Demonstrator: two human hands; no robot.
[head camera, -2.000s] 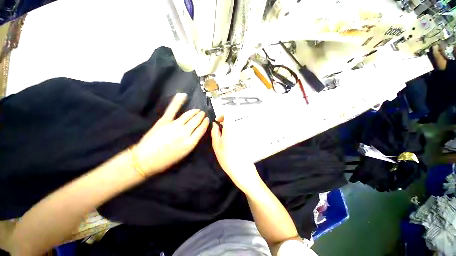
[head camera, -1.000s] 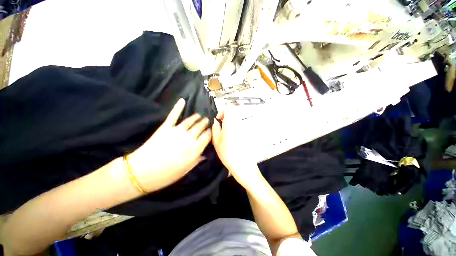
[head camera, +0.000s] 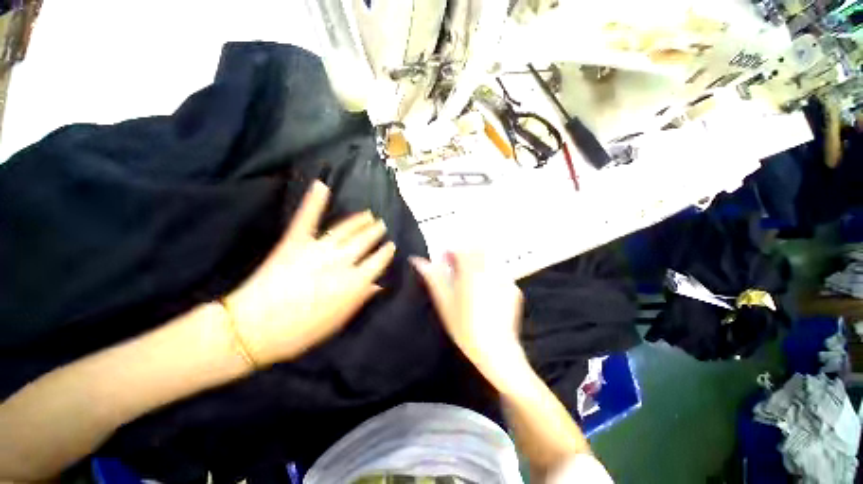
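Observation:
The black garment (head camera: 180, 198) covers the left of the white table, with its right edge running down from the needle area (head camera: 396, 144) of the off-white sewing machine (head camera: 662, 47). My left hand (head camera: 312, 284) lies flat on the garment below the needle area, fingers spread, with a thin yellow band at the wrist. My right hand (head camera: 473, 307) is at the garment's right edge, slightly blurred, thumb and fingers apart with nothing seen between them. Slim metal thread snips (head camera: 454, 179) lie on the table right of the needle area.
Black-handled scissors (head camera: 535, 140), an orange-handled tool (head camera: 498, 140), a black-handled screwdriver (head camera: 587, 142) and a red stick (head camera: 571, 166) lie by the machine. Dark cloth (head camera: 577, 307) hangs beyond the table edge. A tied black bundle (head camera: 705, 326) and a blue bin (head camera: 620, 397) are below right.
The garment has shifted up past the needle, its top fold now higher and further left. My right hand has moved right and down, its fingers opening from the cloth edge.

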